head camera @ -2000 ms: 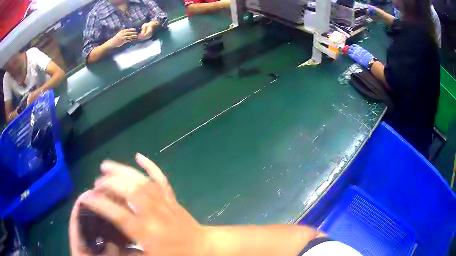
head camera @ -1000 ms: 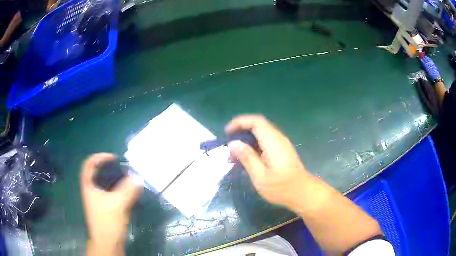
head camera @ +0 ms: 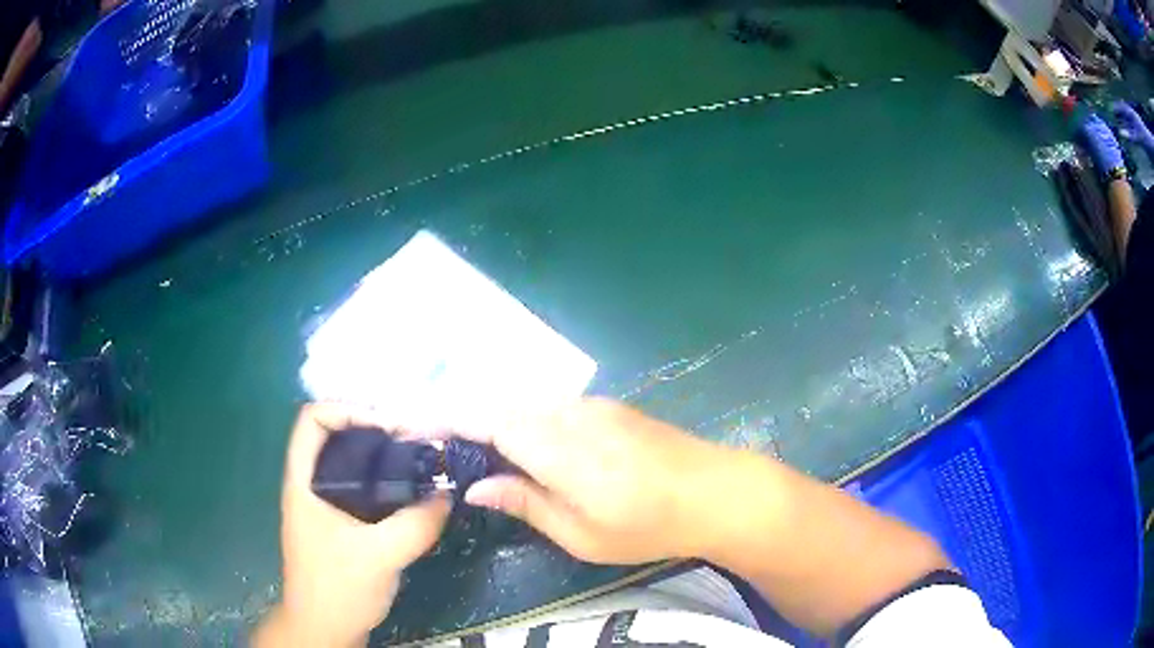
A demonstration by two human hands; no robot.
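A black power adapter (head camera: 367, 473) is held in front of me, over the near part of the green table. My left hand (head camera: 344, 538) grips the adapter block from below and the left. My right hand (head camera: 595, 481) holds the dark coiled cable (head camera: 466, 466) at the block's right end, between thumb and fingers. A bright white stack of sheets or flat bags (head camera: 449, 332) lies just beyond my hands; its near part is hidden behind them.
A blue crate (head camera: 152, 203) with clear bagged goods stands at the upper left. A crinkled heap of clear bags (head camera: 44, 462) lies at the left edge. A second blue bin (head camera: 1050, 468) is at the right. Another person's gloved hand (head camera: 1104, 146) shows at the far right.
My hands have come together; a second ago the block and the cable were apart with a cord stretched between them across the white stack. Now the coil is against the block.
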